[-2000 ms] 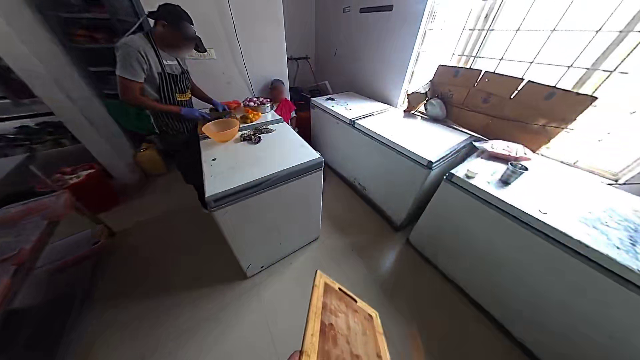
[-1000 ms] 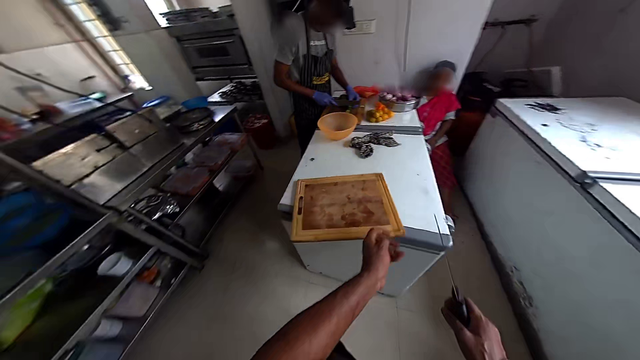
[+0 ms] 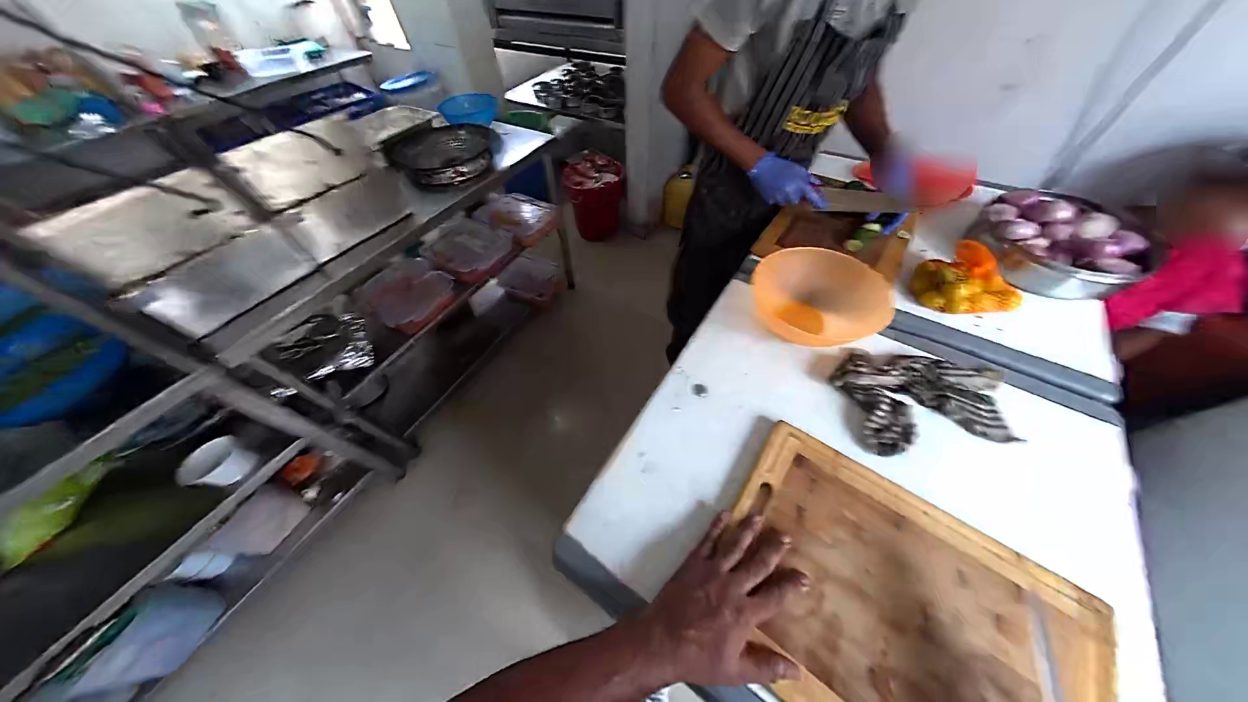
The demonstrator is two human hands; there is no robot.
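Note:
A wooden cutting board (image 3: 877, 575) with a lighter rim lies on the white top of a chest freezer (image 3: 663, 419). My left hand (image 3: 726, 600) rests on the board's left edge, fingers spread, holding nothing. Near the board's right end a blurred knife blade (image 3: 1041, 643) shows; my right hand is out of view below. Beyond the board are a crumpled striped cloth (image 3: 907, 390) and an orange plastic bowl (image 3: 822, 297).
A co-worker in blue gloves (image 3: 780, 180) cuts green vegetables on another board (image 3: 887, 255). Yellow-orange vegetables (image 3: 965, 283) and a metal bowl of onions (image 3: 1063, 234) stand nearby. Another person's pink sleeve (image 3: 1175, 283) is at the right. Metal shelving (image 3: 322, 263) with containers stands left.
The cutting board, held over the near end of the freezer a second ago, now lies on its top. My left hand has opened on its edge. My right hand has left the view.

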